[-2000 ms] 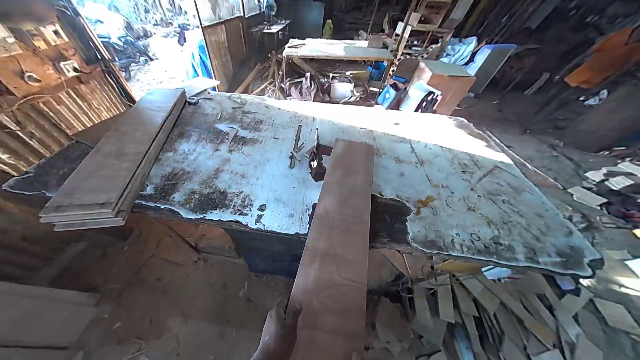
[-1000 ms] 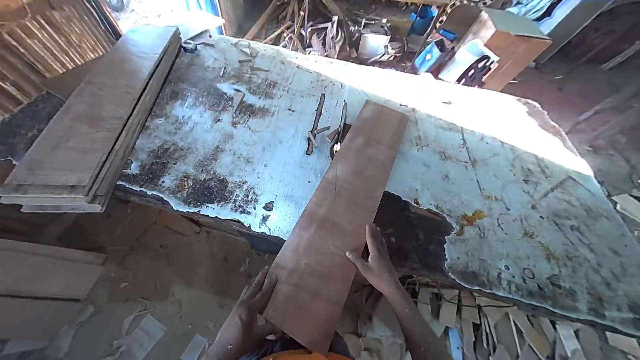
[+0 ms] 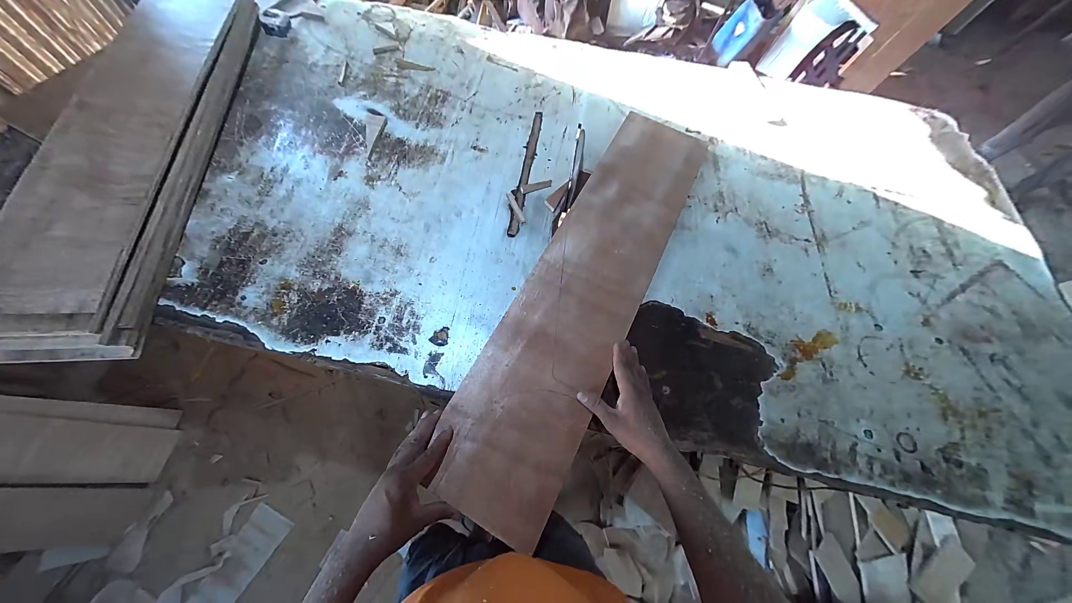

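A long reddish-brown wooden board (image 3: 578,318) with a thin curved line drawn on it lies slantwise on the worn worktable (image 3: 402,251), its near end jutting over the edge toward my body. My left hand (image 3: 410,486) grips the board's left edge near that end. On the right edge, a bit farther up, my right hand (image 3: 632,414) holds it with the thumb on top. Beside the board's far half lie a dark narrow stick (image 3: 525,172) and a slim metal tool (image 3: 575,172), partly hidden, with small wood bits around them.
A stack of boards (image 3: 100,167) lies on the table's left end, overhanging the edge. More boards (image 3: 75,469) rest lower left. Wood offcuts (image 3: 871,544) pile below the table's right front edge, and a dark broken patch (image 3: 703,368) marks that edge. Past the far edge are clutter and a box.
Two seconds ago only my left hand showed at the board; now both hands are on it. The board has turned from nearly straight to slanted, far end to the right. The view has tilted down.
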